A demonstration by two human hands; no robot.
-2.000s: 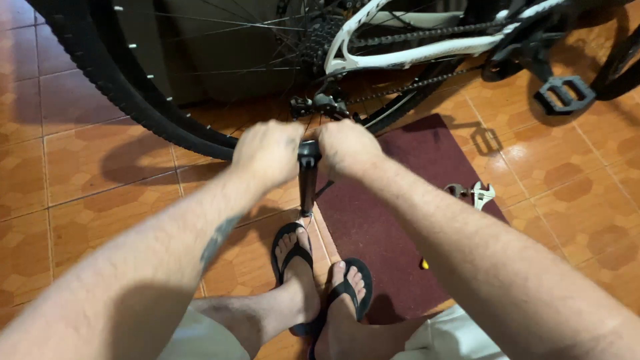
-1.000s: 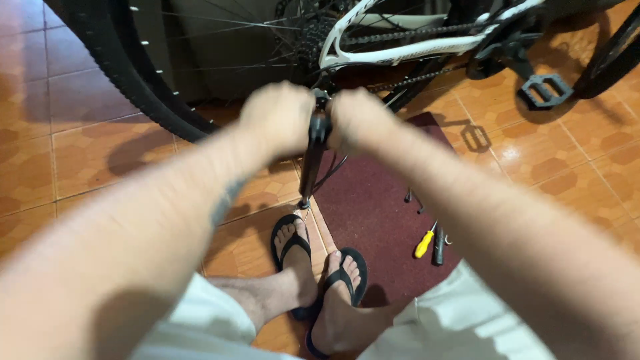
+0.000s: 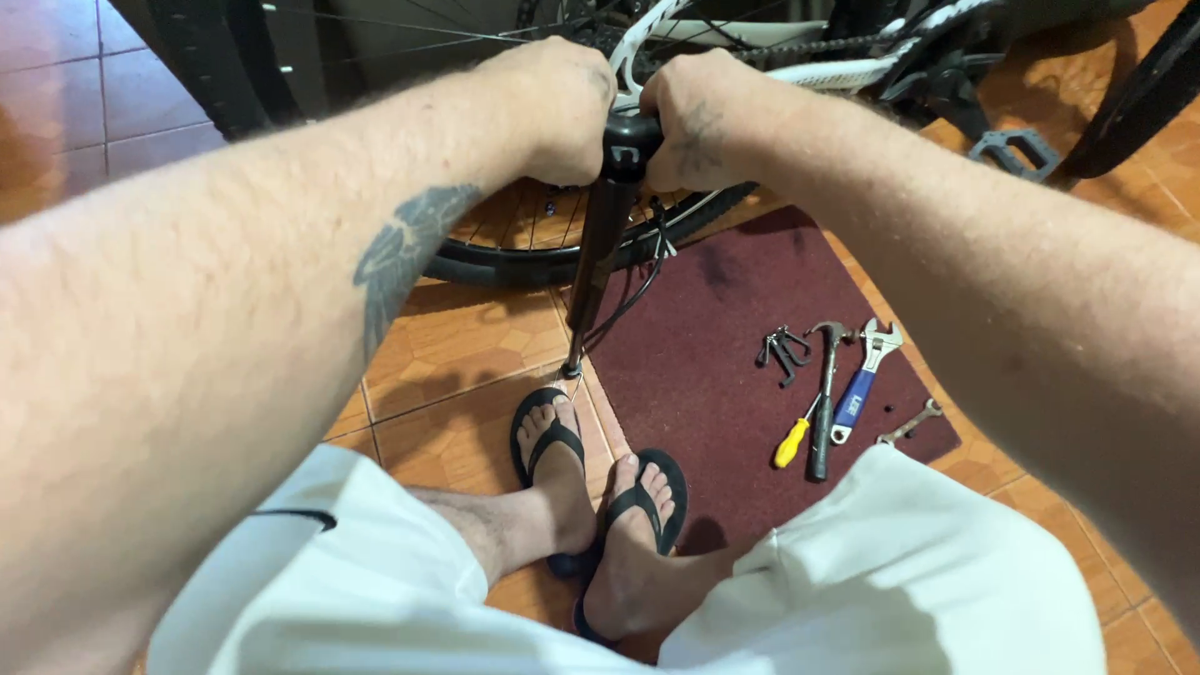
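My left hand [image 3: 561, 112] and my right hand [image 3: 698, 120] are closed on the two sides of the handle of a black bicycle floor pump [image 3: 600, 234]. The pump stands nearly upright, its shiny rod showing below the dark barrel, its lower end on the tiles close by my sandals [image 3: 548, 436]. A thin black hose [image 3: 642, 291] runs beside it. Behind my hands is a bicycle with a white frame [image 3: 834, 75], a chain and a spoked rear wheel with a black tire [image 3: 525, 270]. The fingers are mostly hidden behind the backs of my hands.
On a dark red mat [image 3: 694, 347] lie a hammer [image 3: 825, 403], an adjustable wrench with a blue grip [image 3: 855, 394], a yellow-handled screwdriver [image 3: 792, 443], a set of hex keys [image 3: 786, 354] and a small spanner [image 3: 911, 422]. A bicycle pedal [image 3: 1017, 153] juts out at the upper right.
Both hands stay on the pump handle, which stands higher above the floor end than two seconds ago. The view has shifted, and more of the tools on the mat show.
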